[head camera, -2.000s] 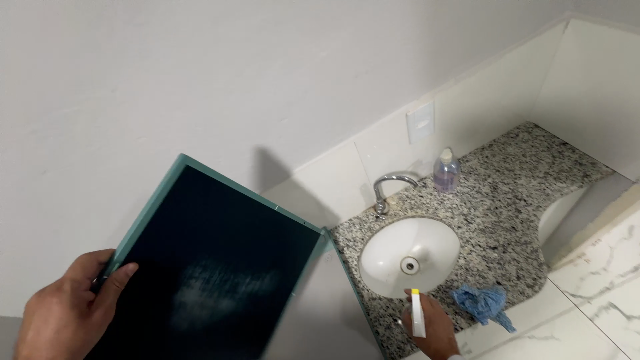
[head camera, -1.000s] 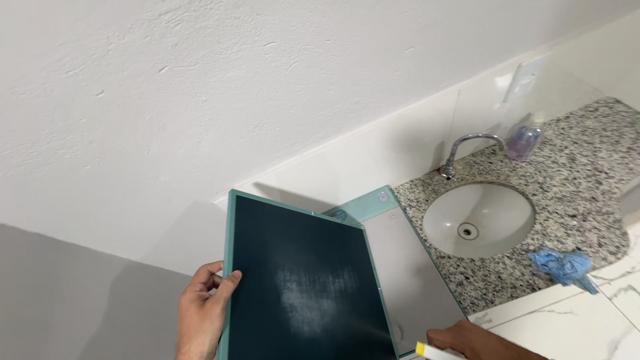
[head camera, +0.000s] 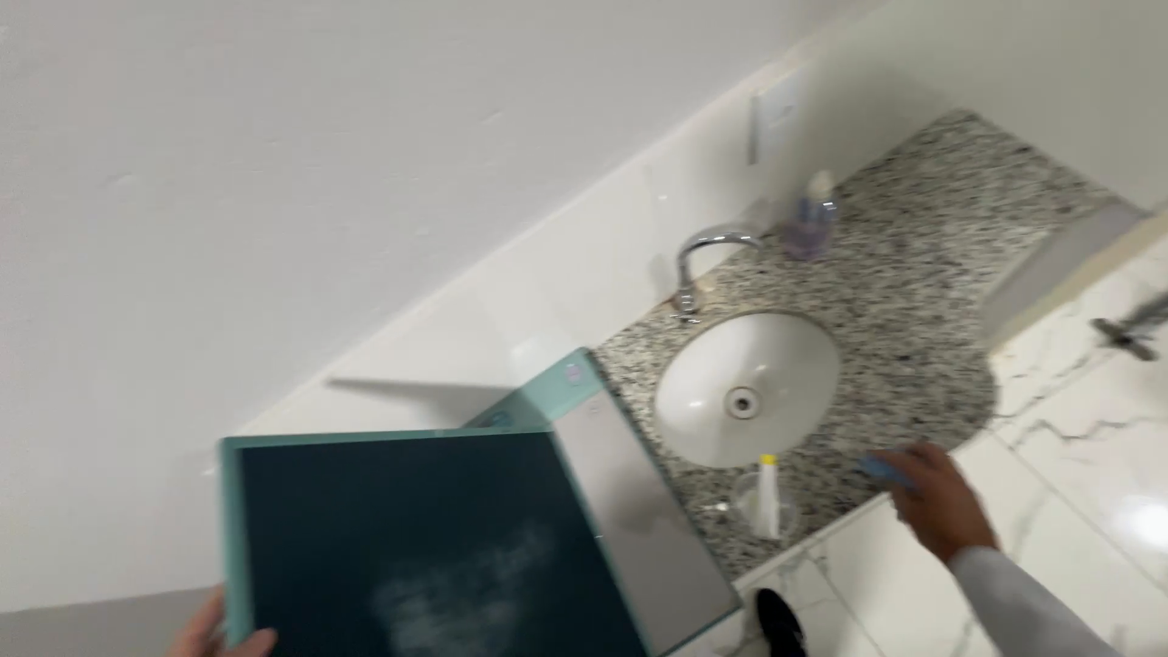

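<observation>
My left hand (head camera: 222, 631), at the bottom left edge and partly cut off, grips the left edge of a dark panel with a teal frame (head camera: 411, 529). Whitish smears mark its dark face. It overlaps a teal and grey panel (head camera: 639, 511) at the counter's left end. Over the counter's front edge, my right hand (head camera: 940, 502) has its fingers on a blue cloth (head camera: 885, 471), blurred and mostly covered by them. A white stick-like object with a yellow end (head camera: 768, 502) is at a clear round container (head camera: 744, 502) below the sink.
A white oval sink (head camera: 698, 411) is set in the speckled granite counter (head camera: 922, 274). Behind it are a chrome faucet (head camera: 684, 274) and a bottle of purple liquid (head camera: 810, 219). A wall plate (head camera: 776, 114) is above. A dark shoe (head camera: 778, 620) shows on the marble-patterned floor.
My right hand has let go of the yellow-ended white object and moved right to the blue cloth. My left hand still holds the teal-framed panel.
</observation>
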